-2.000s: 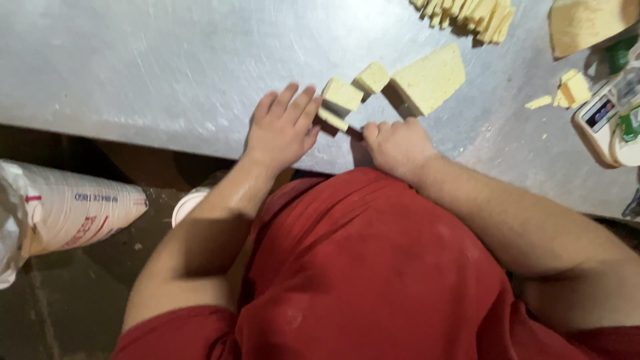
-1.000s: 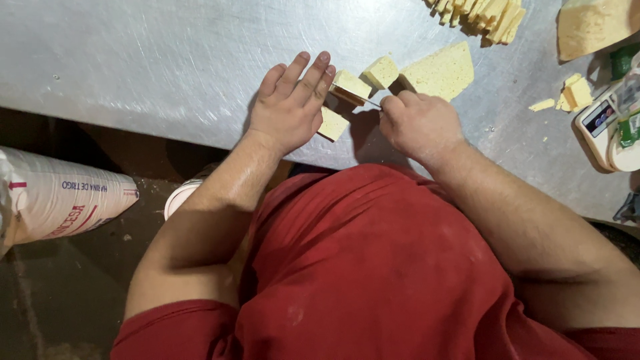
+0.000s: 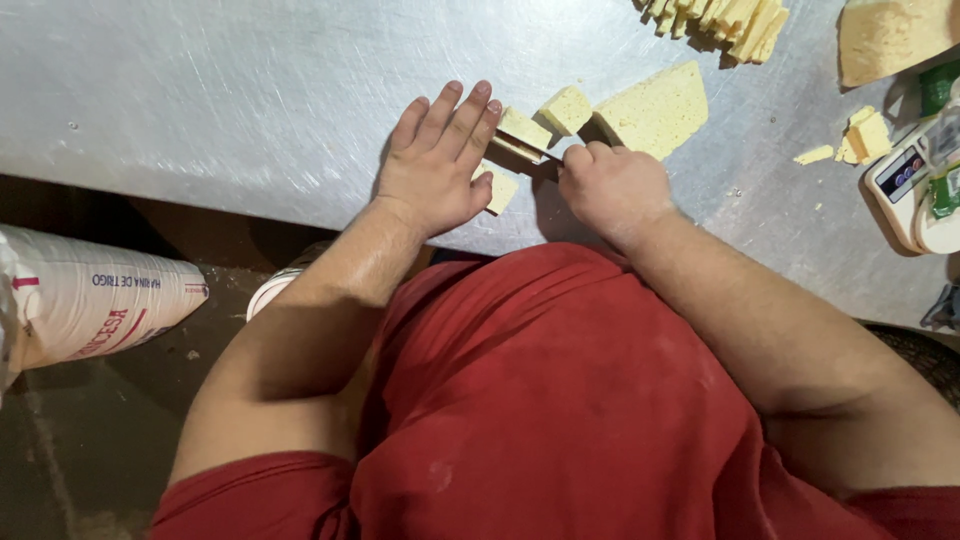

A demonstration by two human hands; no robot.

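My right hand (image 3: 615, 187) is closed around the handle of a knife (image 3: 526, 144), whose blade lies in a small cheese block (image 3: 523, 129). My left hand (image 3: 439, 161) is spread with its fingers apart at the left of that block, hiding the blade's far end. A flat cheese piece (image 3: 501, 187) lies beside my left thumb, partly hidden. Another cheese chunk (image 3: 568, 110) and a large cheese wedge (image 3: 660, 109) sit just beyond my right hand. All rest on the metal table (image 3: 225, 112).
Cut cheese sticks (image 3: 739, 22) lie in a pile at the top. At the right are a big cheese piece (image 3: 892, 37), cheese scraps (image 3: 866, 136) and a white kitchen scale (image 3: 896, 191) with green-marked packages on it. A flour sack (image 3: 112, 300) stands below the table's left edge.
Two seconds ago the knife was at the piece nearer my body; now it is in the block farther away. That nearer piece lies apart beside my left thumb.
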